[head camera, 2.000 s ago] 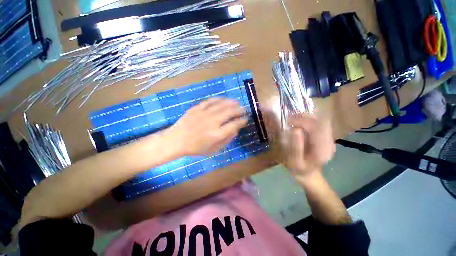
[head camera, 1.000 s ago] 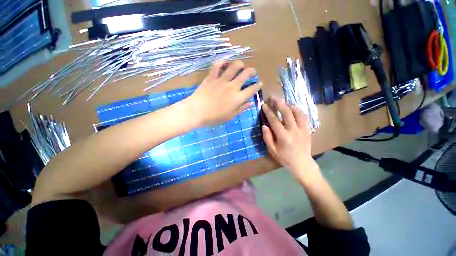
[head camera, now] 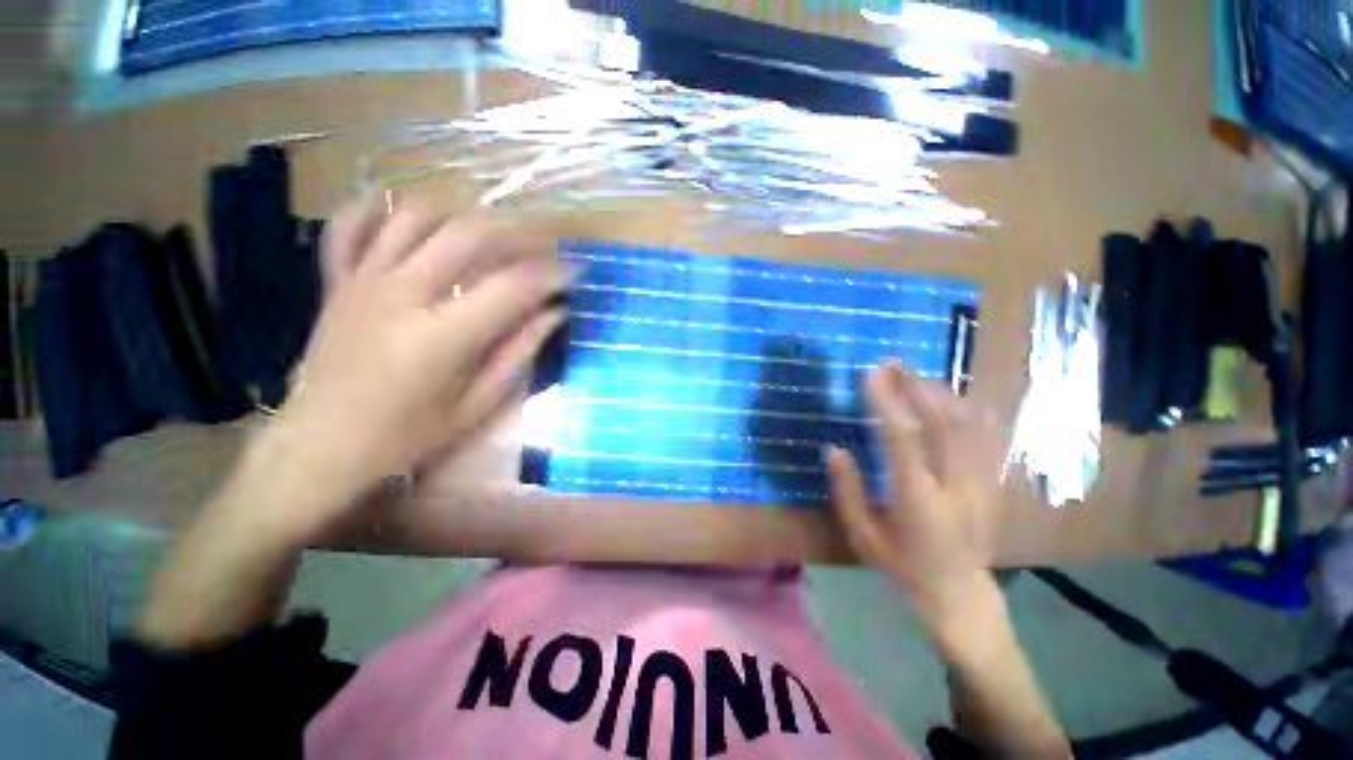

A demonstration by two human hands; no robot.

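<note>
A blue solar cell string panel (head camera: 668,371) with pale parallel lines lies in front of me on the brown bench. A short black strip with a silver ribbon (head camera: 963,349) sits at its right end. Black also shows at its left end, partly hidden by my fingers. My left hand (head camera: 416,334) is blurred, over the panel's left end, its fingers spread; whether it holds a ribbon cannot be told. My right hand (head camera: 920,483) is over the panel's lower right part, fingers apart, with nothing seen in it.
A long ribbon pile (head camera: 712,149) lies beyond the panel, with long black strips (head camera: 772,67) behind it. Short ribbons (head camera: 1059,386) lie right. Black strips stand left (head camera: 119,334) and right (head camera: 1157,319). A dark soldering iron (head camera: 1288,431) is far right.
The view has swung left, so the panel appears further right and more level. My left hand has moved from the panel's right end to its left end. My right hand has moved onto its lower right part.
</note>
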